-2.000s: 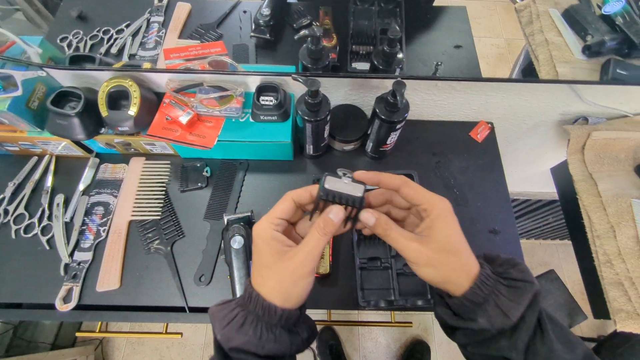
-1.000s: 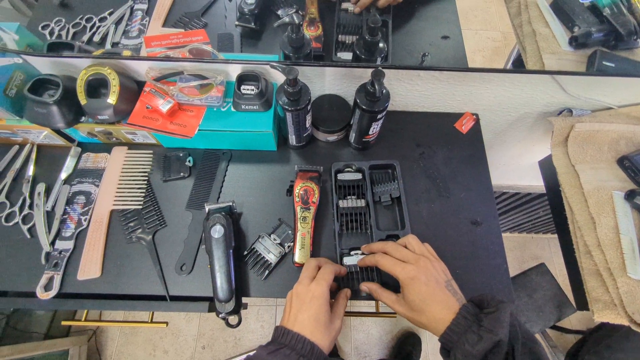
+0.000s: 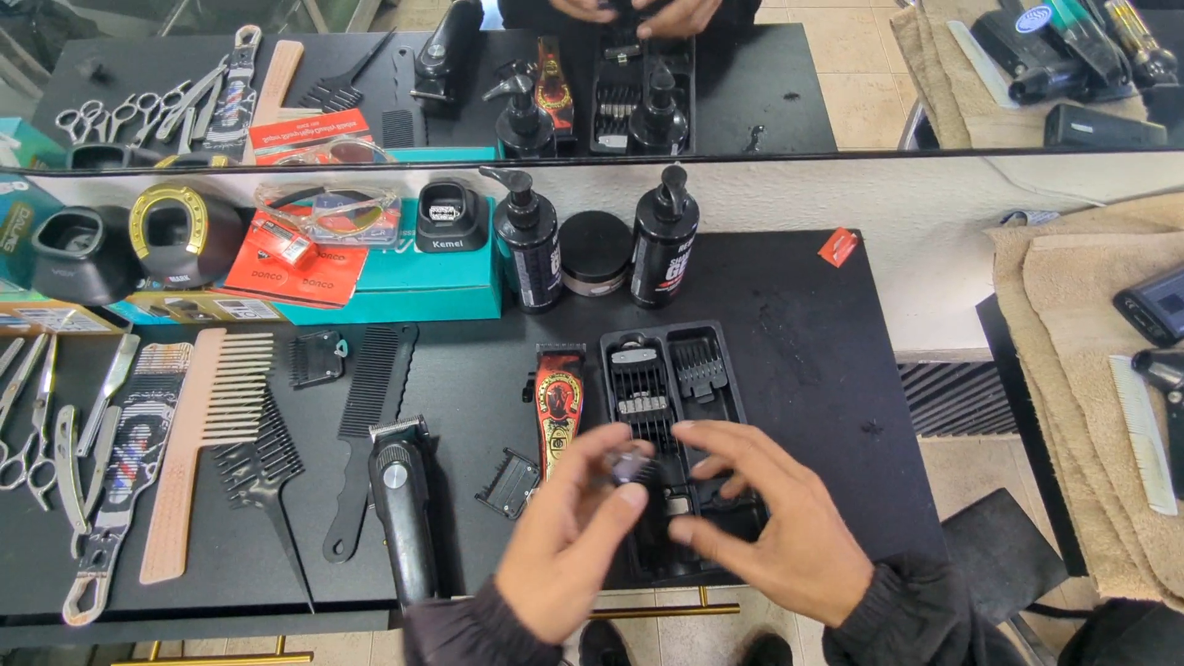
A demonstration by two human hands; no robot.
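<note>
My left hand (image 3: 575,536) holds a small dark clipper guard comb (image 3: 633,465), blurred, between thumb and fingers above the black plastic tray (image 3: 606,347). My right hand (image 3: 786,527) is over the tray's right part, fingers apart with nothing between them. Guard combs (image 3: 638,376) stand in the tray's left compartment, and another guard (image 3: 700,367) lies in its upper right one. Left of the tray is a red and gold hair clipper (image 3: 560,398), partly behind my left hand. A loose black guard (image 3: 510,483) lies between it and a black clipper (image 3: 400,499).
Combs (image 3: 208,416), scissors (image 3: 37,444) and razors lie at the left. Behind stand pump bottles (image 3: 664,245), a black jar (image 3: 594,254) and a teal box (image 3: 435,287) below the mirror. At the right are towels (image 3: 1064,277) holding more tools.
The guard my hands held two seconds ago is not between them one second ago, when they reached into the tray. Now both hands are raised a little, a small guard in the left.
</note>
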